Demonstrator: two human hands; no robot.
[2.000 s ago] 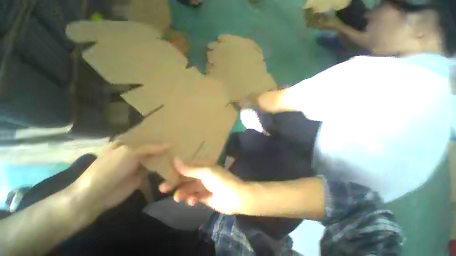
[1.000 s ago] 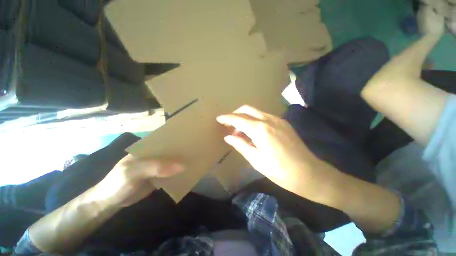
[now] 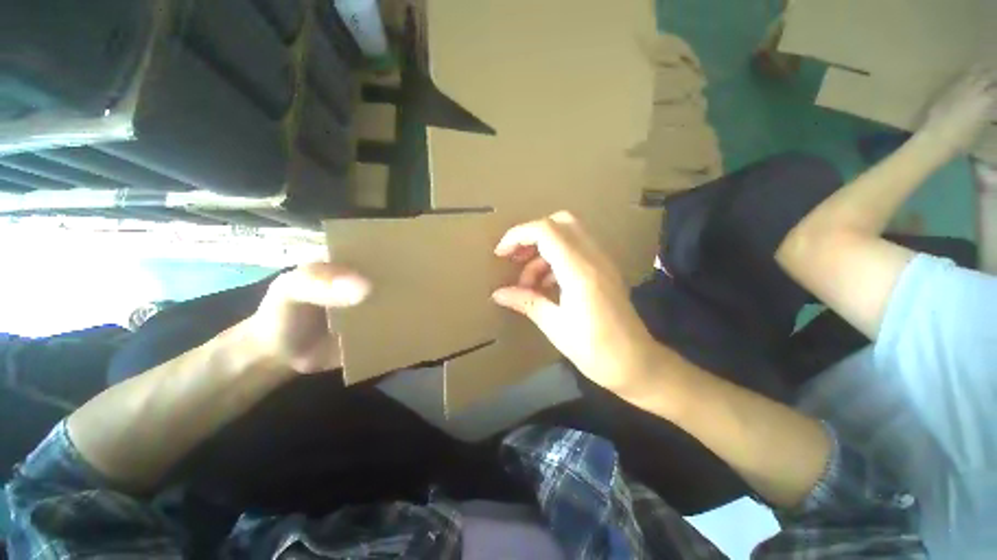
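Observation:
A flat brown die-cut box blank (image 3: 547,142) lies over my lap and reaches past the top edge. Its side wall panel (image 3: 421,287) points left between two dark slots. My left hand (image 3: 308,312) holds that panel's outer end, thumb on top, fingers hidden under it. My right hand (image 3: 569,295) is over the blank with curled fingers and a gap between thumb and forefinger, nothing between them. Whether its fingertips touch the cardboard I cannot tell.
Dark grey wrapped goods (image 3: 208,98) stand on the left. A stack of blanks (image 3: 683,120) with a jagged edge lies on the green floor (image 3: 754,104) behind my blank. Another person's arm (image 3: 864,219) is at the right, their hand at another cardboard blank (image 3: 907,49).
The blank has turned so that its side panel points left rather than down-left. My left hand has moved slightly up with it. The other person's blank has come into view.

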